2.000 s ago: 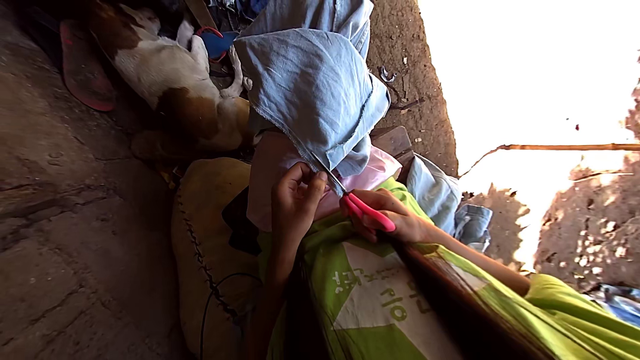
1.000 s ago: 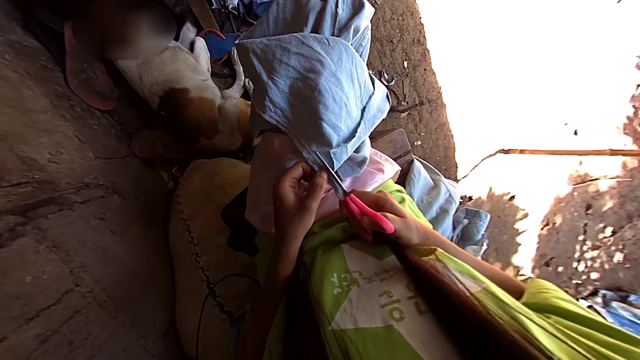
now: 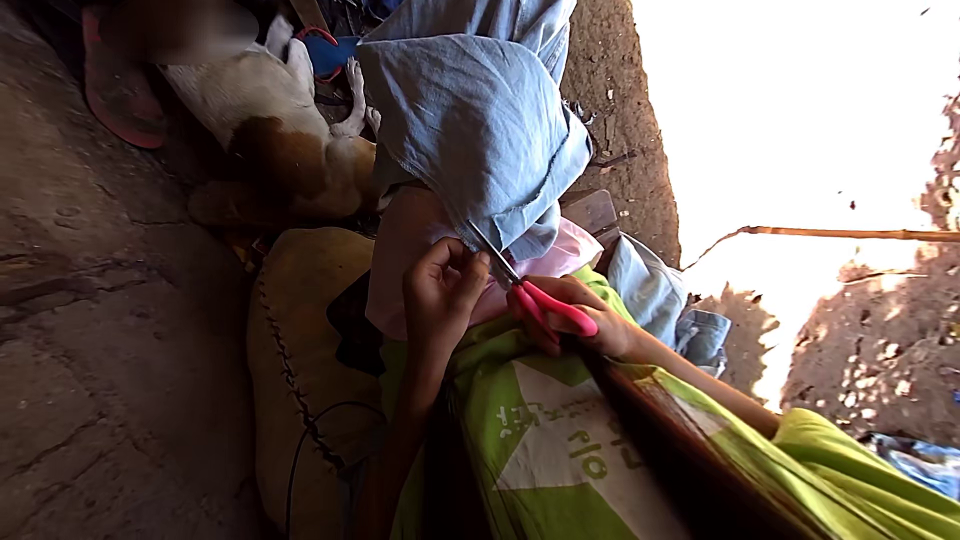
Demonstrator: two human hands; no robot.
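My right hand (image 3: pixel 574 315) is closed around the pink handles of a pair of scissors (image 3: pixel 555 306). The metal blades point up and left, against the lower edge of a light blue denim cloth (image 3: pixel 480 127). That edge is pinched between the thumb and fingers of my left hand (image 3: pixel 448 281), just left of the blades. How far apart the blades are, I cannot tell. The denim is spread over my lap, and pink cloth (image 3: pixel 401 255) lies beneath it.
A brown and white dog (image 3: pixel 277 142) lies at the upper left beside a sandal (image 3: pixel 124 97). A stuffed sack with a stitched seam (image 3: pixel 300 375) is left of my lap. More denim (image 3: pixel 649 289) lies at the right, near a thin stick (image 3: pixel 847 233) on the sunlit ground.
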